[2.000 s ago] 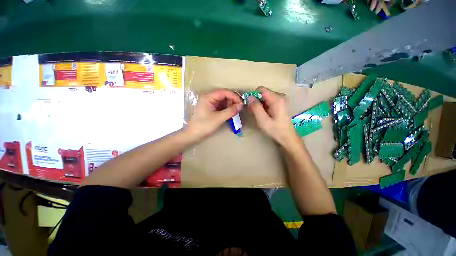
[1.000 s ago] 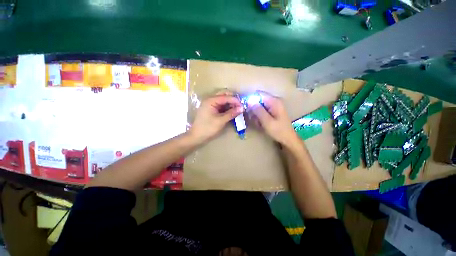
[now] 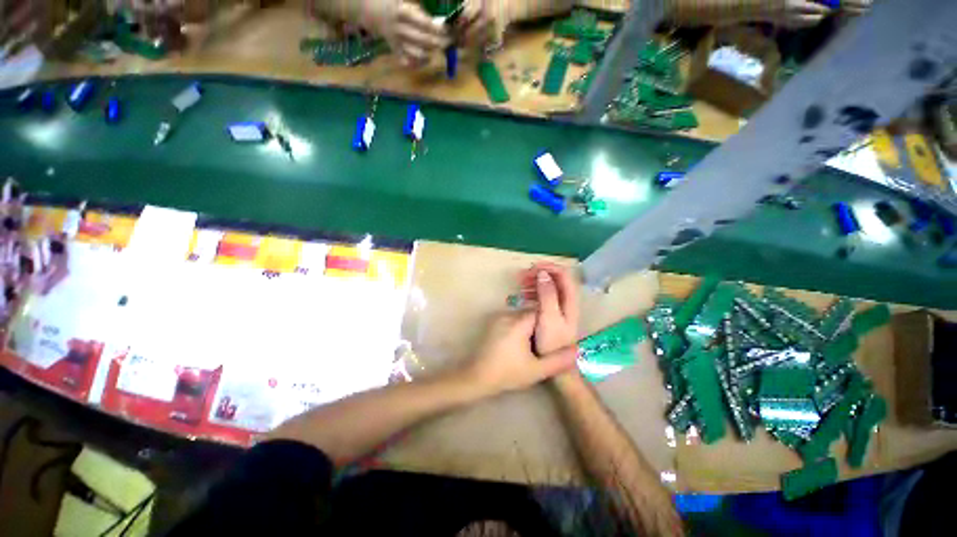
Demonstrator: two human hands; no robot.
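Observation:
My left hand (image 3: 512, 351) lies against my right hand (image 3: 556, 312), its thumb across the right palm near the wrist; its other fingers are mostly hidden. My right hand is raised with its fingers bent. A tiny green-silver piece (image 3: 515, 301), perhaps the small board, shows just left of my right fingers. Whether a hand holds it cannot be told. The blue battery is not visible at my hands. A green circuit board panel (image 3: 611, 348) lies on the cardboard right of my hands. The green-silver board pile (image 3: 771, 367) is farther right.
A chipped grey post (image 3: 735, 157) slants up right beyond my hands. Blue batteries with boards lie on the green belt (image 3: 325, 189). Printed sheets (image 3: 210, 325) cover the left side. Other people's hands (image 3: 420, 31) work across the belt. An open carton (image 3: 929, 367) stands far right.
The view has tilted up, showing more belt and the far side. My hands have gone from fingertips together to overlapping. The bright light and the blue-white battery between them no longer show.

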